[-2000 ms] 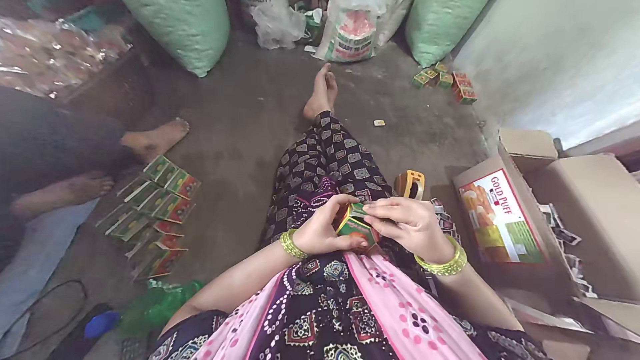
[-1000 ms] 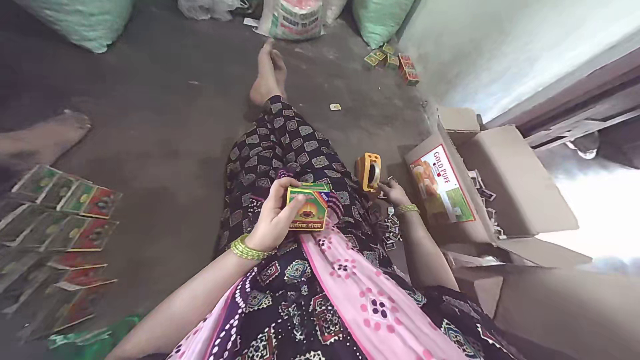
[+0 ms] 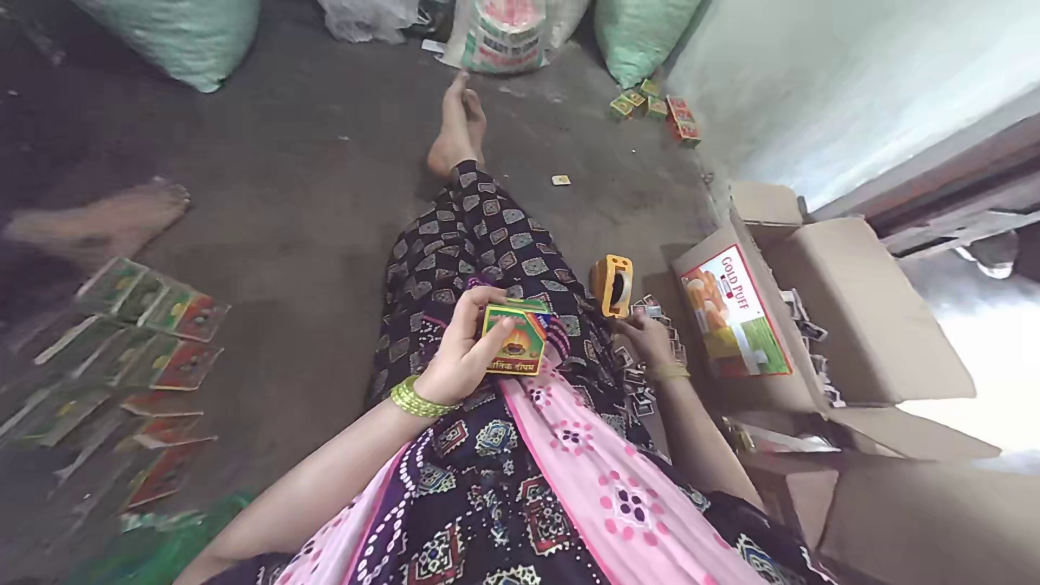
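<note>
My left hand (image 3: 467,345) holds a small green, red and yellow printed carton (image 3: 516,341) above my lap, thumb on its front, with its top flap raised. My right hand (image 3: 646,337) is down on the floor beside my right thigh, at the lower end of a yellow tape dispenser (image 3: 613,286). Whether its fingers grip anything cannot be made out. Small printed packets or cards (image 3: 642,390) lie scattered around that hand, partly hidden by the forearm.
Flat printed cartons (image 3: 154,333) lie in rows at left, near another person's foot (image 3: 122,219). An open cardboard box (image 3: 743,317) stands at right. Small boxes (image 3: 642,101) and sacks (image 3: 508,36) are at the far side. A small card (image 3: 561,180) lies on the floor.
Both hands were together on the carton two seconds ago. My right hand has let go and moved right to the floor near the tape dispenser. The view has shifted right.
</note>
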